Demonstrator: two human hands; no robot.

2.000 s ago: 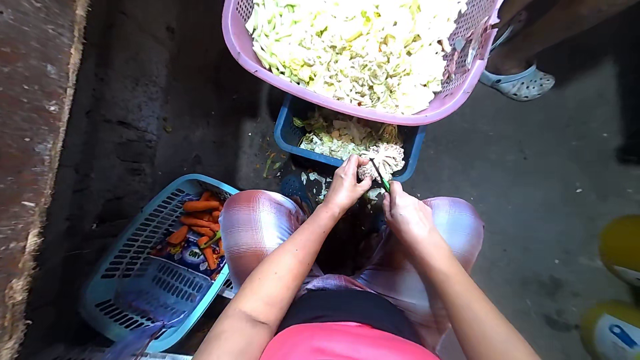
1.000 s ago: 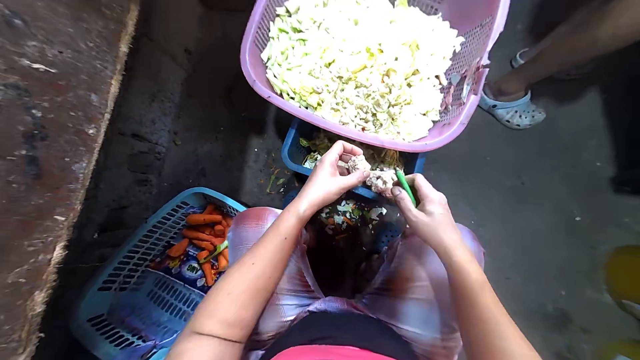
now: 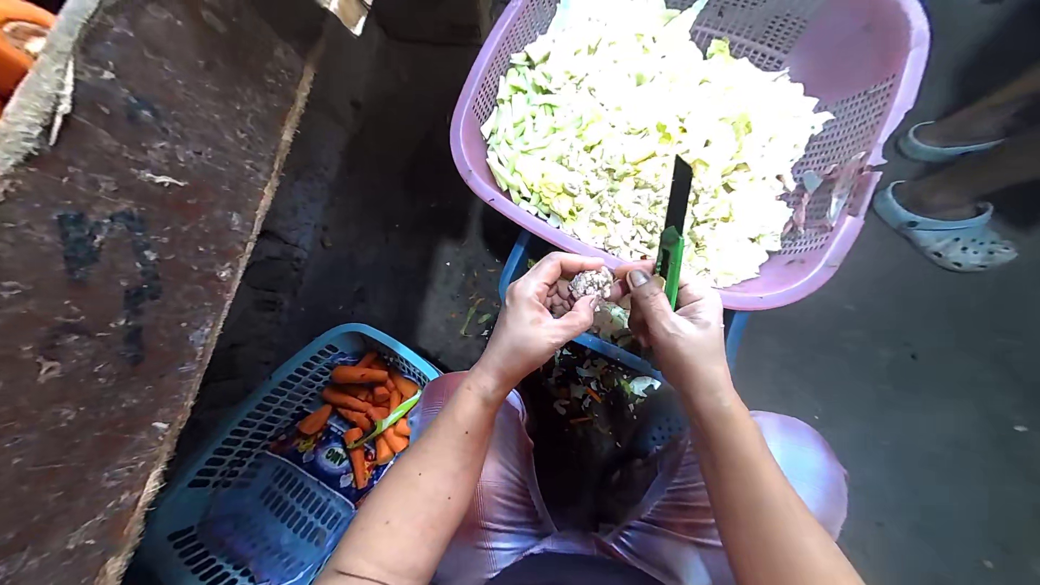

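Note:
My left hand (image 3: 540, 313) holds a small cauliflower floret (image 3: 591, 284) between its thumb and fingers. Close on its right, my right hand (image 3: 678, 321) grips a green-handled utility knife (image 3: 670, 264), its dark blade pointing up and away from me. The fingertips of my right hand are near the floret; whether they touch it I cannot tell. Just beyond both hands is a pink plastic basket (image 3: 520, 213), heaped with cut pale vegetables (image 3: 650, 138). Partly beneath it, a blue crate (image 3: 734, 337) holds vegetable scraps, mostly hidden by my hands.
A blue basket (image 3: 244, 406) with carrots (image 3: 361, 398) and a printed packet (image 3: 329, 459) sits at lower left. A worn brown wooden board (image 3: 146, 268) fills the left side. At upper right, a person's foot in a light clog (image 3: 946, 231) stands beside the pink basket. Scraps lie between my knees.
The knife, lower beside the floret earlier, now points blade-up in my right hand. The piece of cauliflower at my hands looks smaller than two seconds ago. The view has shifted.

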